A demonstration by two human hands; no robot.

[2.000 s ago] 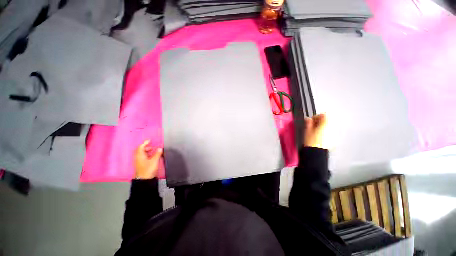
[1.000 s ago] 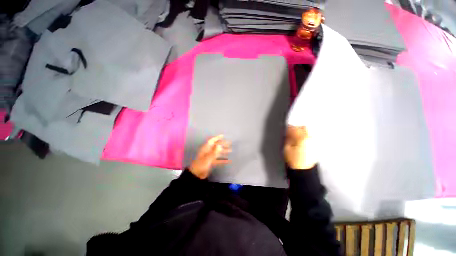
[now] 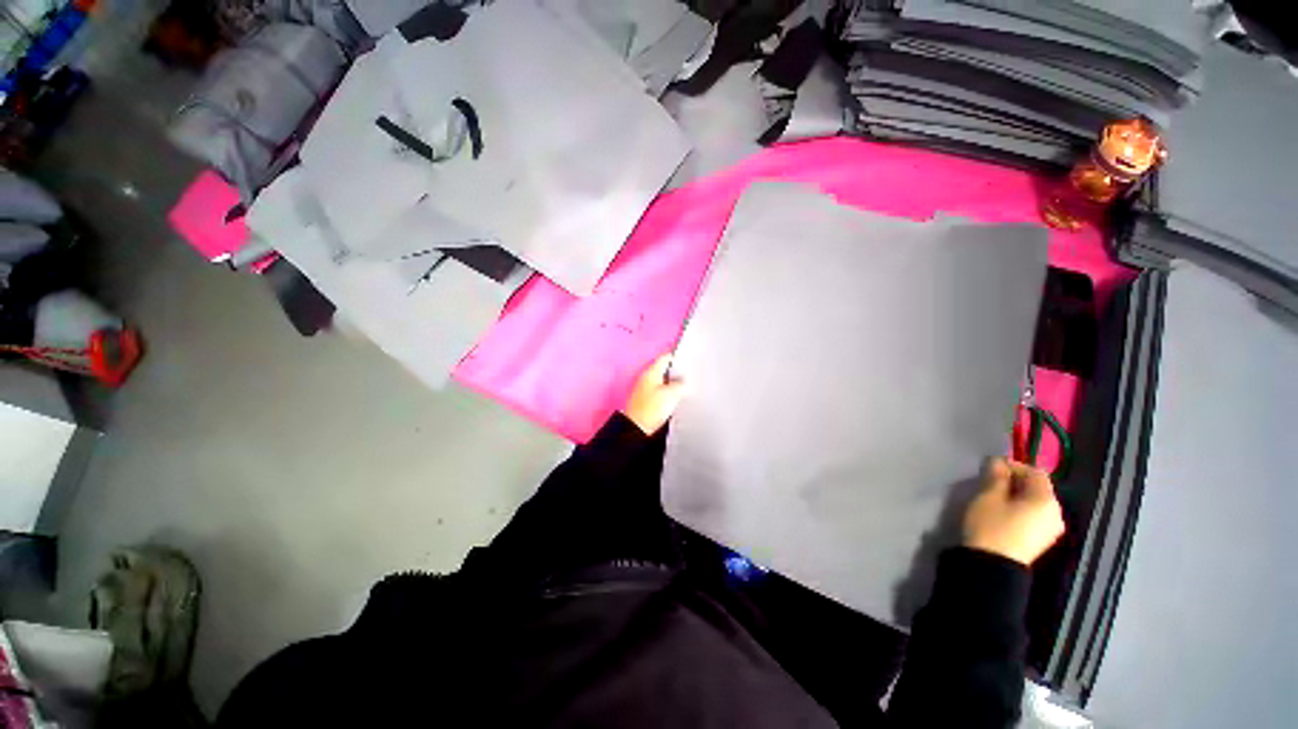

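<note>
A grey cut panel (image 3: 854, 385) with a notched far edge lies in front of me on the pink table cover (image 3: 555, 356). My left hand (image 3: 655, 396) holds its left edge, fingertips partly hidden. My right hand (image 3: 1015, 510) is closed on its right edge near the lower corner. Scissors (image 3: 1051, 439) with red and green handles lie just right of the panel, partly covered. A black phone (image 3: 1068, 321) lies above them. The panel stack (image 3: 1224, 470) stands at the right, its dark layered edges facing the panel.
Far stacks (image 3: 996, 79) of grey panels stand at the back, with an amber bottle (image 3: 1103, 171) before them. Loose grey sheets (image 3: 498, 143) with black strips (image 3: 404, 137) heap at the left. Grey floor (image 3: 384, 470) shows left, with a green bundle (image 3: 147, 620) and an orange-red item (image 3: 114, 353).
The view has turned left. The panel lifted from the right stack now lies in front of me. My left hand has moved to its left edge; my right hand stays on its right edge.
</note>
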